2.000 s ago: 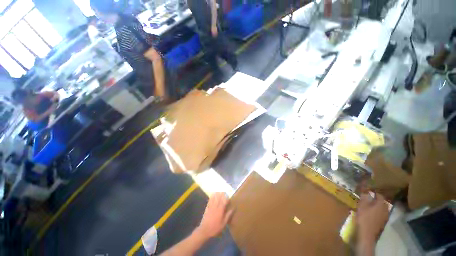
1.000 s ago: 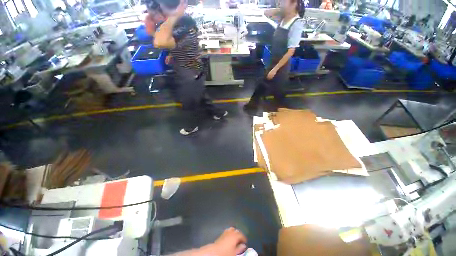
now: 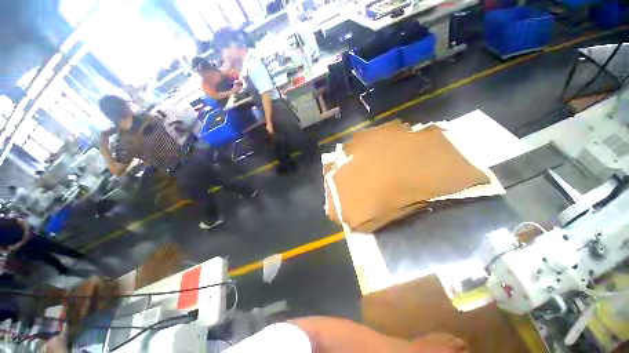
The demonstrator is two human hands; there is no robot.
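Observation:
My left hand [image 3: 441, 342] is at the bottom edge, partly cut off, at the end of a bare forearm with a white sleeve. It lies over a brown panel [image 3: 414, 307]; its fingers and any grip cannot be made out. My right hand is out of the picture. The panel lies in front of the white sewing machine head [image 3: 531, 286]. A yellow guide bar [image 3: 530, 334] shows at the panel's right, cut off below.
A stack of brown panels with white sheets [image 3: 407, 172] lies behind the metal bed [image 3: 441, 241]. A white machine table with an orange piece [image 3: 189, 288] stands at the left. Several people, blue bins [image 3: 517, 31] and yellow floor lines are beyond.
The view has swung left and tilted since the first frame. My left forearm now reaches right, across the panel's near part. My right hand has left the picture. Two people have walked left.

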